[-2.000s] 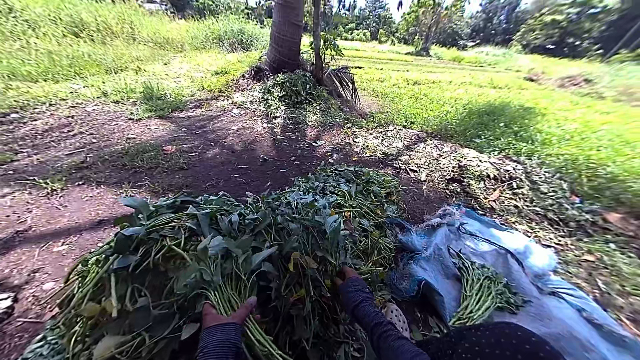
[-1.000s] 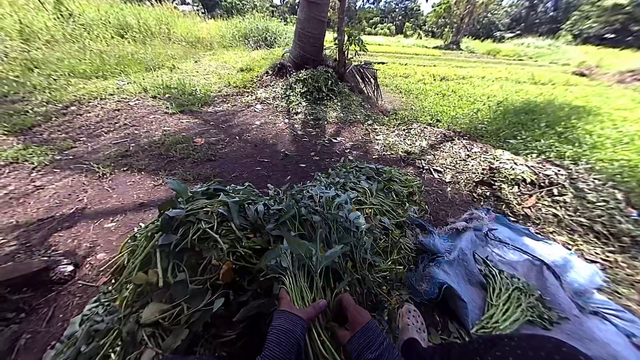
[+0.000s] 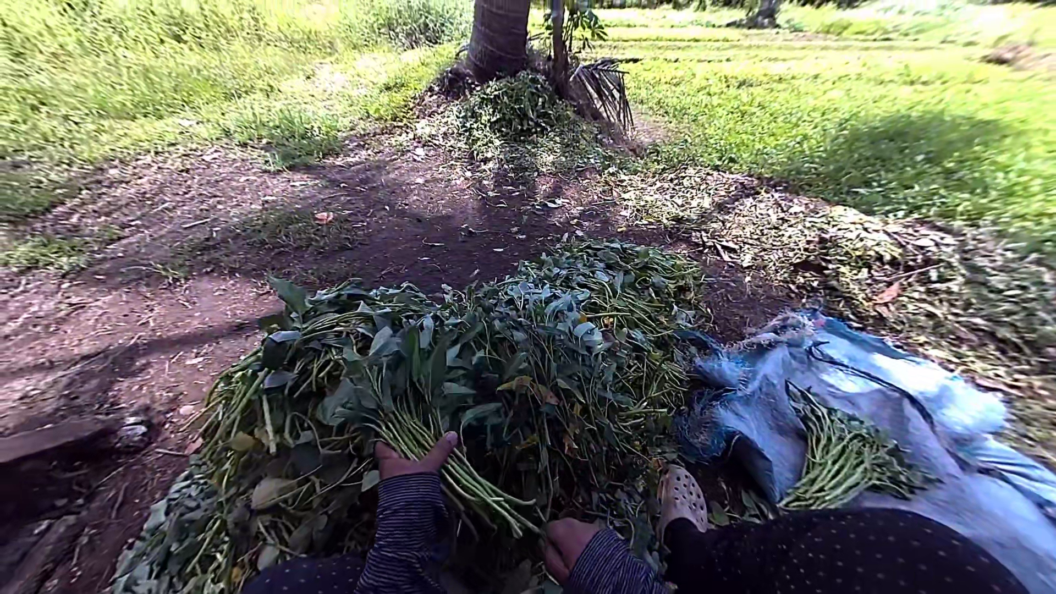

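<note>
My left hand (image 3: 415,459) is closed round a bunch of leafy green stems (image 3: 462,474), its thumb over them and their cut ends pointing down to the right. At those ends is my right hand (image 3: 569,544), fingers curled together at a thin stem tip; whether it grips the stem is hard to tell. Beneath and beyond both hands lies a large heap of leafy cut greens (image 3: 536,330). To the right, a smaller bundle of stems (image 3: 850,458) rests on a blue and white woven plastic sack (image 3: 899,404).
A perforated clog (image 3: 683,495) on my foot stands between the heap and the sack. Bare soil (image 3: 412,239) lies beyond the heap, with a tree trunk (image 3: 499,37) farther back. Dry leaf litter (image 3: 841,247) borders the grass at right, and a dark slab (image 3: 54,439) lies at left.
Both hands were close together on the bunch a second ago. Now my right hand is lower and apart, at the stem ends, and the bunch in my left hand tilts.
</note>
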